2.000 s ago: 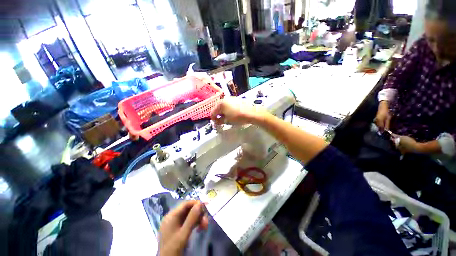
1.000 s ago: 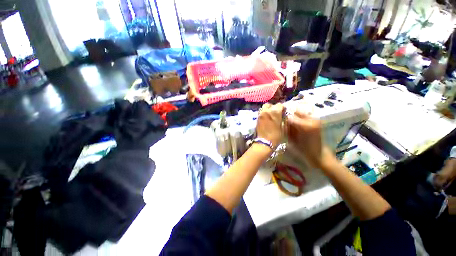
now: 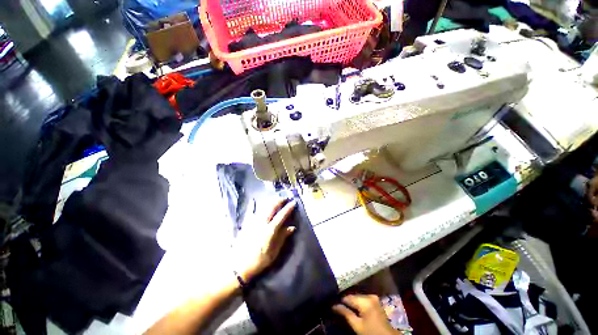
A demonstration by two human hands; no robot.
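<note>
A dark, slightly shiny fabric panel (image 3: 295,268) runs from under the needle end of the white sewing machine (image 3: 400,111) to the table's front edge. My left hand (image 3: 265,239) lies on the panel, its fingertips just in front of the presser foot (image 3: 295,186). My right hand (image 3: 364,314) is at the panel's near right corner, partly cut off by the bottom edge; its fingertips are at the fabric edge. Scissors (image 3: 383,197) with red and orange-yellow handles lie under the machine arm.
A heap of black pieces (image 3: 111,222) lies left. A pink-red basket (image 3: 295,49) stands behind the machine, a blue hose (image 3: 213,111) curves behind the needle end. A teal control panel (image 3: 488,186) is at right. A scrap crate (image 3: 426,288) with a yellow packet (image 3: 492,265) stands lower right.
Both hands have come down from the top of the machine head to the fabric panel in front of it. The view has tilted down and moved closer to the machine.
</note>
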